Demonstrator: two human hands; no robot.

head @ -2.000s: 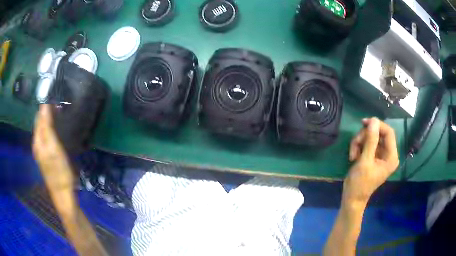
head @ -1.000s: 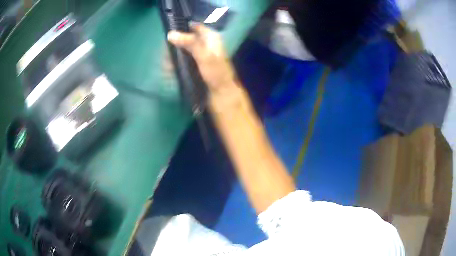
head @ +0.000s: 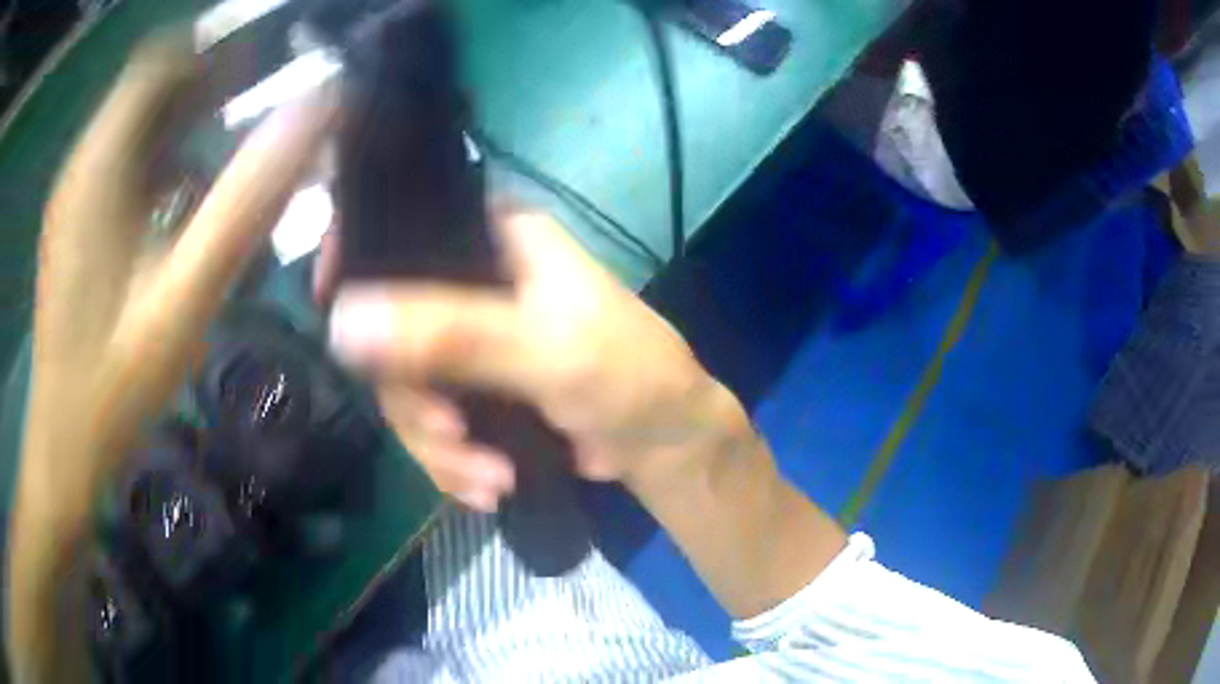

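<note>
My right hand [head: 535, 348] is wrapped around the thick black barrel of the electric screwdriver [head: 418, 160], held up close to the camera and blurred. My left hand [head: 254, 174] is raised at the left, fingers extended toward the screwdriver's upper part; it is blurred, and whether it touches the tool cannot be told. Black housings [head: 261, 394] with ringed round centres stand on the green bench at the lower left, partly behind my left forearm.
The white and silver screw feeder [head: 305, 221] is partly hidden behind my hands. A black cable [head: 669, 127] crosses the green bench [head: 575, 147]. A dark flat slab [head: 749, 38] lies at the bench's far edge. Another person's dark clothing [head: 1044, 107] and cardboard [head: 1104, 561] are at the right.
My view has turned right from the row of housings. My right hand has brought the screwdriver up from the bench closer to the camera. My left hand has come into view beside it.
</note>
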